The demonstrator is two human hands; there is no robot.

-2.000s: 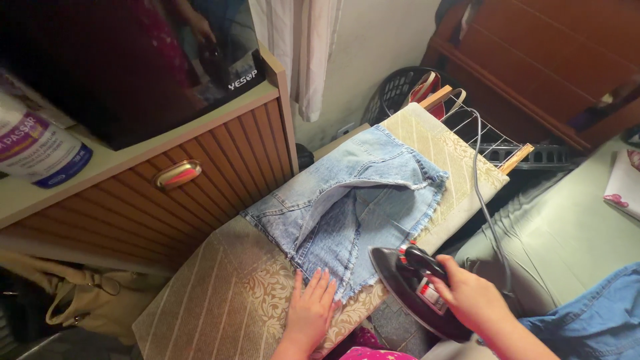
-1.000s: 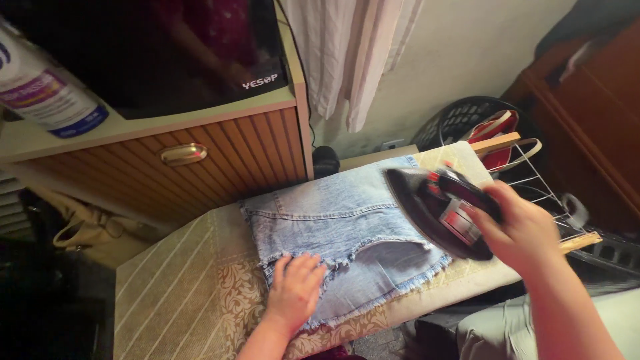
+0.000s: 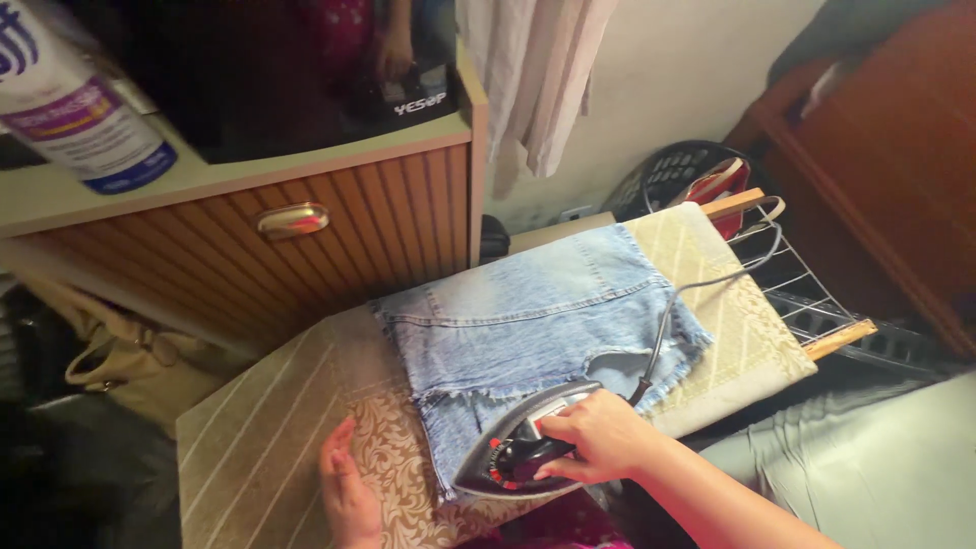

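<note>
A light blue denim garment [image 3: 518,305] with frayed edges lies spread on a padded ironing board [image 3: 282,412] with a patterned fabric cover. My right hand [image 3: 595,438] is closed around the handle of a dark clothes iron [image 3: 518,450]. The iron rests over the garment's near edge, its tip pointing left, and its grey cord [image 3: 671,305] runs across the denim and the board. Left of the garment, my left hand [image 3: 351,484] holds nothing, palm turned sideways at the board's patterned part, apart from the denim.
A wooden cabinet [image 3: 343,252] with a metal pull stands behind, bearing a spray can [image 3: 84,107]. A wire rack [image 3: 801,282] extends from the board's right end, near a black basket [image 3: 686,168]. A beige bag [image 3: 130,358] hangs at left; a curtain [image 3: 534,76] hangs behind.
The iron in my right hand has moved from the garment's right part to its near left edge. My left hand has come off the denim. The garment, folded over two seconds ago, lies flatter.
</note>
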